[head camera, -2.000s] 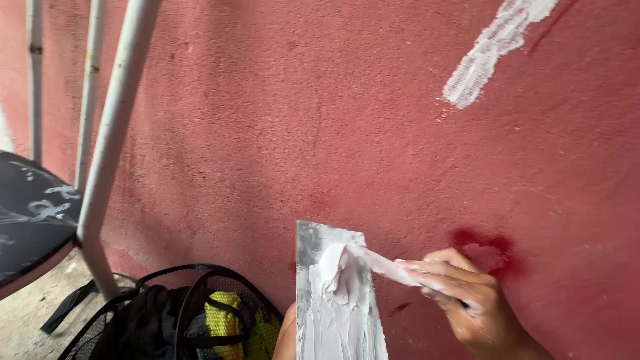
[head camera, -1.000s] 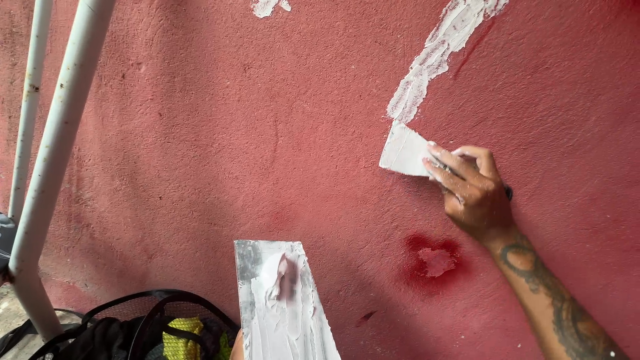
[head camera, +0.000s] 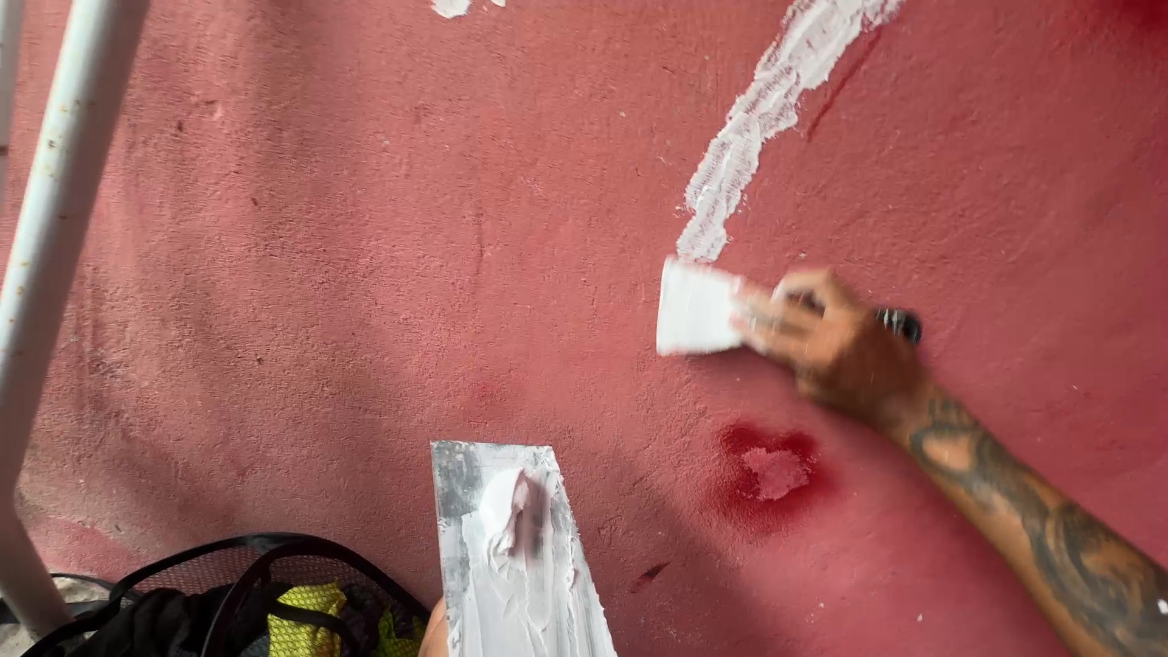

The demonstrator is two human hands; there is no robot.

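Observation:
My right hand (head camera: 821, 351) grips a putty knife (head camera: 698, 308), whose wide blade is coated in white filler and lies at the wall, at the lower end of a white filler streak (head camera: 739, 146). The black handle end shows behind the fingers. At the bottom, a flat metal plate (head camera: 456, 484) carries a mound of white filler (head camera: 511, 520). Only a bit of my left hand (head camera: 435, 631) shows at the plate's left edge; its grip is mostly hidden. The red wall (head camera: 365, 274) has a dark red patch (head camera: 776, 465) below my right hand.
A whitish metal leg (head camera: 55, 219) of a piece of furniture rises along the left edge. Beside its foot, at lower left, sits a black mesh basket or bag (head camera: 265, 547) with dark and yellow items (head camera: 306, 620). Another white filler spot (head camera: 452, 7) is at the top edge.
My right hand has gone from the filler on the plate up to the wall, then down along it with the putty knife. The streak reaches lower than a second ago.

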